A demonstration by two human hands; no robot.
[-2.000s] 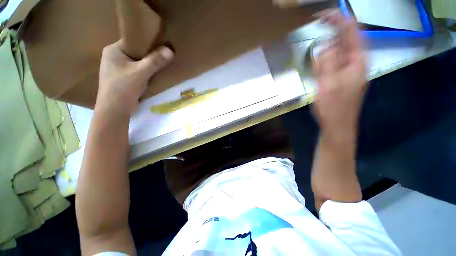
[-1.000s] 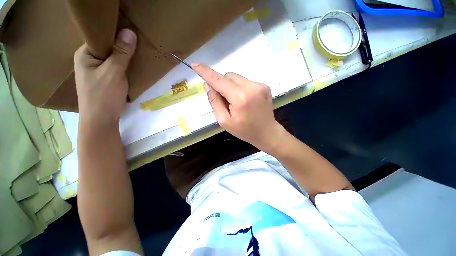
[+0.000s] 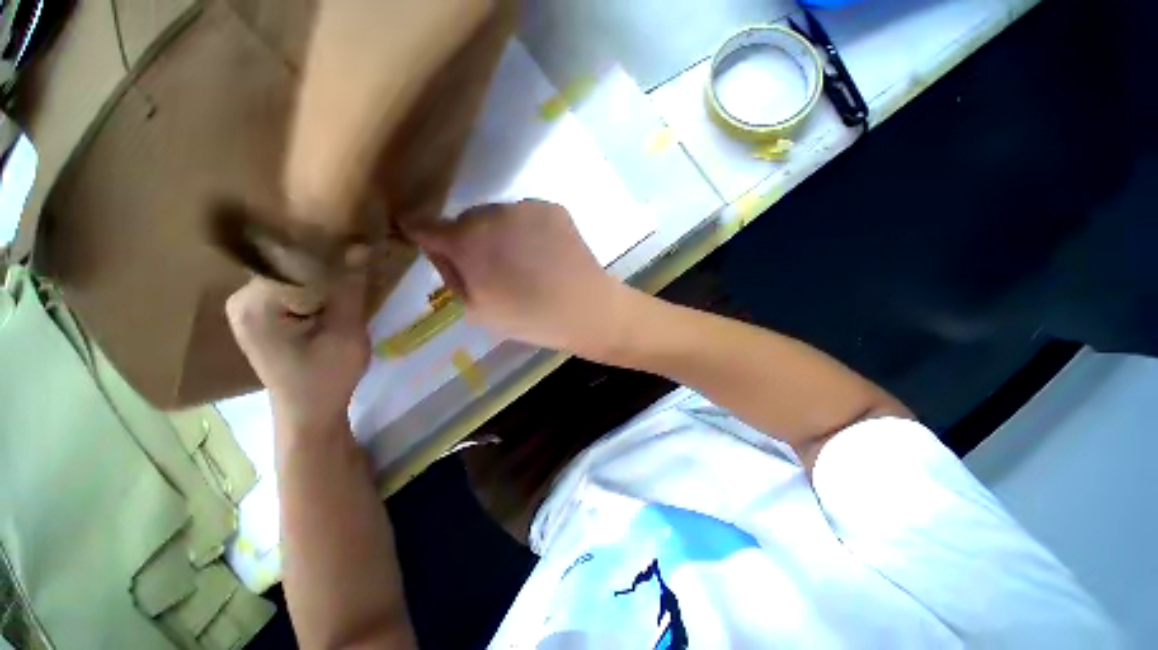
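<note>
The brown panel (image 3: 140, 216) fills the upper left of the view, with a raised fold bending over its middle. My left hand (image 3: 305, 337) grips the panel's fold near its lower edge; the fingers are partly blurred. My right hand (image 3: 521, 273) is at the panel's near edge, fingertips together against it beside my left hand. Whether the fingertips hold a tool or small part cannot be told. Small gold-brown metal fittings (image 3: 441, 298) show just below my right hand, by a yellow tape strip (image 3: 422, 330) on the white board (image 3: 591, 203).
A masking tape roll (image 3: 712, 95) lies on the bench at the upper right, with a slim black object (image 3: 838, 83) beside it. A blue rim shows at the top edge. Olive-green pieces (image 3: 89, 470) are stacked at the left. The bench's front edge (image 3: 692, 254) runs diagonally.
The view has turned. The panel's fold has swung right and down. My right hand has closed in on my left hand at the panel; the pointed tool seen earlier no longer shows clearly.
</note>
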